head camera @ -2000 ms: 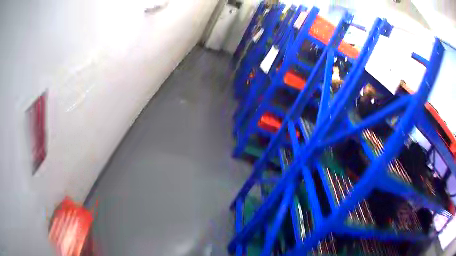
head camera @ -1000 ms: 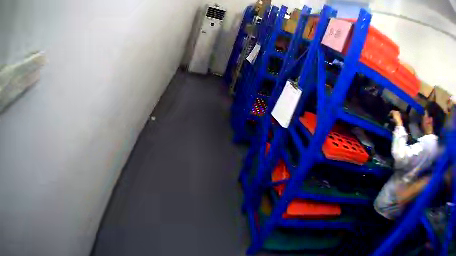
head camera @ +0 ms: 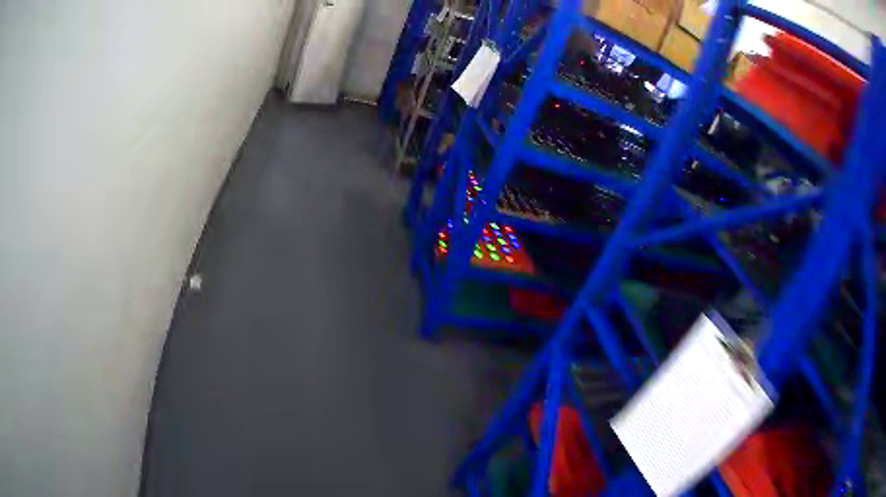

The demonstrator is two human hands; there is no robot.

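Neither of my hands is in the picture. Nearest in front of me on the right is a blue metal storage rack (head camera: 622, 248). A clipboard with a white printed sheet (head camera: 692, 408) hangs tilted on its end post. Orange-red trays (head camera: 801, 92) are stacked on its upper shelf, and more orange-red trays (head camera: 777, 464) lie low behind the clipboard, partly hidden. On the rack beyond, an orange-red tray (head camera: 495, 245) holds several units with lit coloured screens. Dark units and cords on the shelves are too small to tell apart.
A grey floor aisle (head camera: 301, 291) runs forward between the white wall (head camera: 87, 214) and the racks. A white cabinet-like unit (head camera: 327, 53) stands at the far end. A second sheet (head camera: 476, 75) hangs on a farther rack. Cardboard boxes (head camera: 636, 19) sit on an upper shelf. A small white object lies by the wall.
The view has moved forward along the aisle. The clipboard is nearer and lower right, and the lit screens look larger. The person in light clothing behind the rack is out of view.
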